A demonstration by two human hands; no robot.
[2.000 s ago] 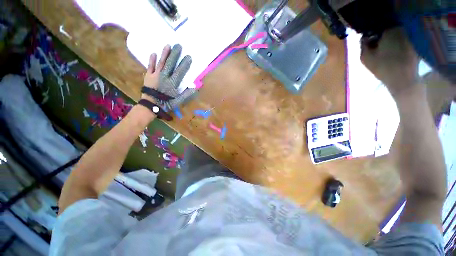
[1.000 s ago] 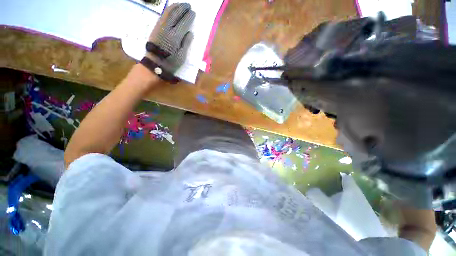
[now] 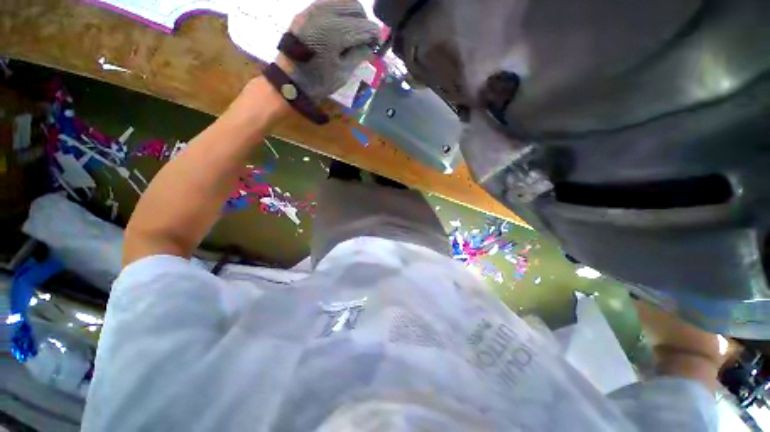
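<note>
The cloth cutting machine's dark motor body [image 3: 625, 110] fills the upper right, very close. Part of its grey metal base plate [image 3: 411, 122] shows on the table below it. The fabric lay [image 3: 262, 25], white with a pink edge, lies at the top. My left hand [image 3: 338, 46], in a grey mesh glove with dark wrist straps, rests at the lay's corner beside the base plate, fingers bent; I cannot tell if it grips the cloth. My right hand is hidden behind the machine; only the forearm shows at the lower right.
The brown wooden table [image 3: 152, 63] runs along the top, its edge slanting down to the right. Small blue and pink scraps [image 3: 485, 249] litter the green floor. White cloth [image 3: 599, 346] lies at the lower right, and pale bundles [image 3: 76, 236] lie at the left.
The machine has come closer, its body now covering the upper right and its base plate near my left hand. My left hand has shifted slightly right and its fingers have bent.
</note>
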